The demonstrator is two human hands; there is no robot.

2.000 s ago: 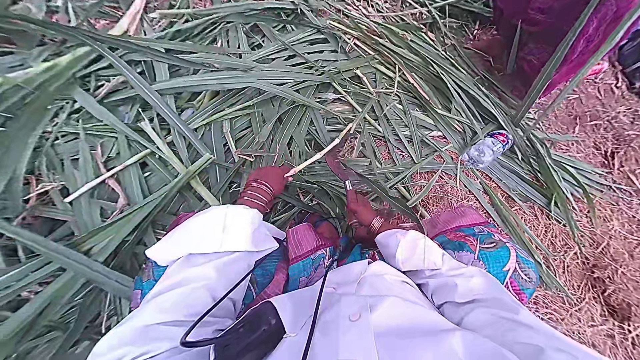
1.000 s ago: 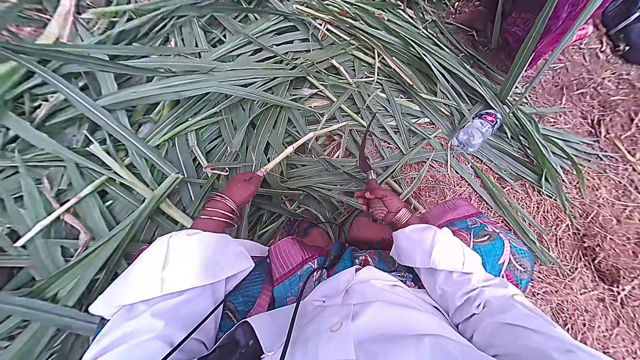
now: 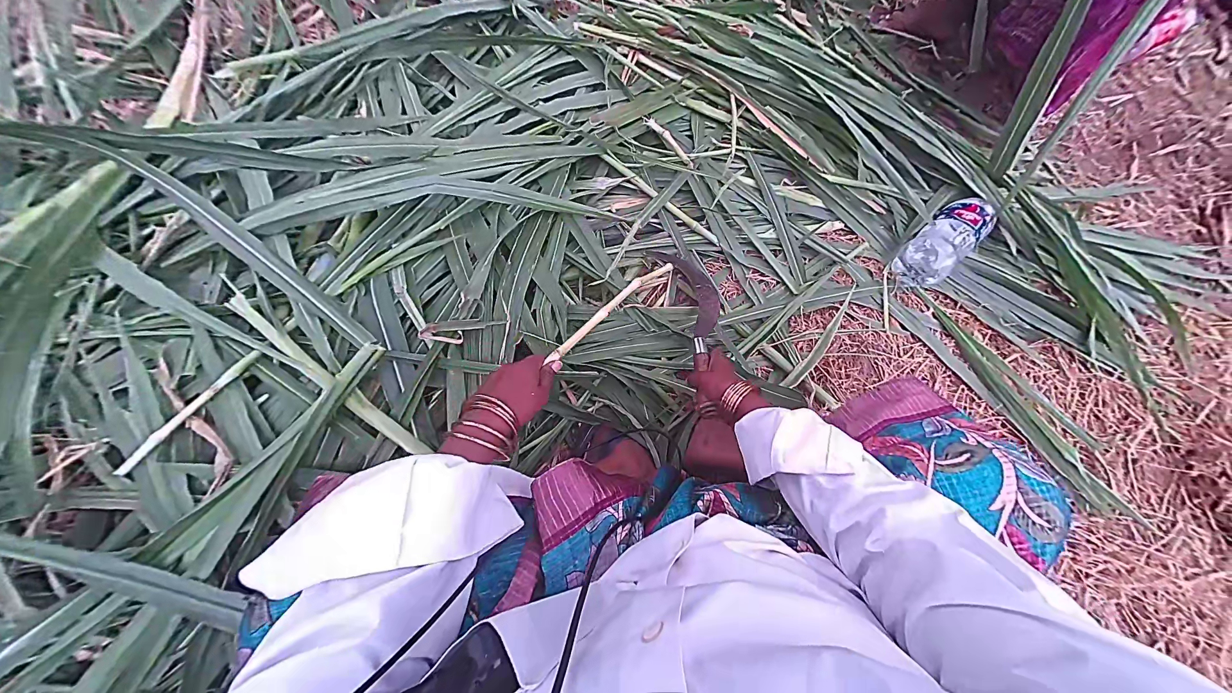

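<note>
My left hand [image 3: 508, 402], with bangles at the wrist, is closed around the lower end of a pale peeled stalk [image 3: 616, 308] that points up and to the right. In my right hand [image 3: 720, 383] is the handle of a sickle [image 3: 705, 306], held upright. Its dark curved blade bends left at the top, and its tip is close to the stalk's upper end; whether they touch I cannot tell. Long green leaves [image 3: 539, 241] lie beneath and around both hands.
A clear plastic bottle [image 3: 938, 248] lies on leaves at the right. Dry straw [image 3: 1155, 462] covers the ground there. Purple cloth [image 3: 1059, 43] shows at the upper right. A loose pale stalk piece [image 3: 188, 412] lies at the left. Black cords hang over my white shirt.
Since one second ago, the sickle blade has come from well right of the stalk to its upper end. Two seconds ago the blade was also near the stalk's end.
</note>
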